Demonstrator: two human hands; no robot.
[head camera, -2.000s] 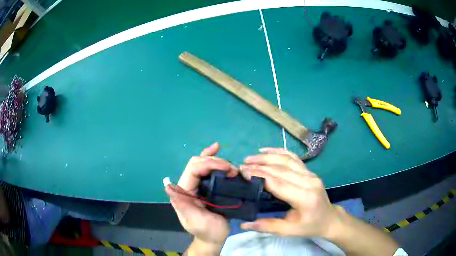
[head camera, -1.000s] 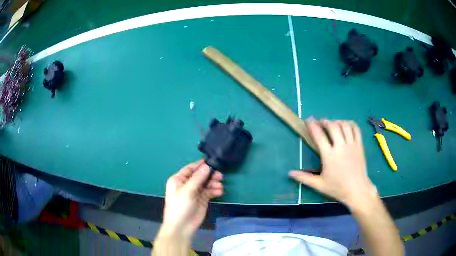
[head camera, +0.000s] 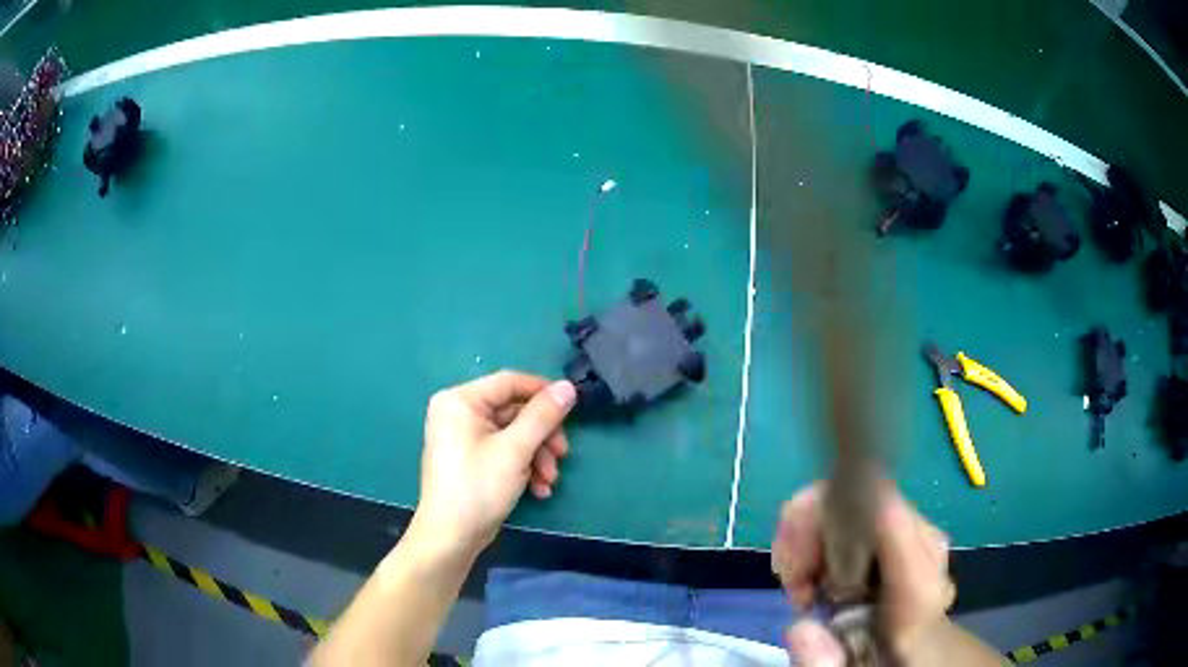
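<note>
A black motor unit (head camera: 638, 349) lies on the teal-green bench top in front of me, lugs around its edge. Its thin red lead wire runs up to a white connector plug (head camera: 607, 186). My left hand (head camera: 489, 450) pinches the unit's stem at its lower left. My right hand (head camera: 870, 554) is closed around the hammer (head camera: 840, 378), which is raised off the bench. The hammer is strongly blurred; its long handle points upward and its head is unclear near the bottom edge.
Yellow side cutters (head camera: 961, 411) lie open at the right. Several black units (head camera: 920, 176) stand along the right side. One black unit (head camera: 113, 141) and a reddish-purple wire bundle (head camera: 26, 137) are at the far left. A white strip (head camera: 430, 21) edges the bench's back.
The unit was turned in both hands, then lowered to the bench by my left hand. My right hand let go of it, reached to the hammer and lifted it.
</note>
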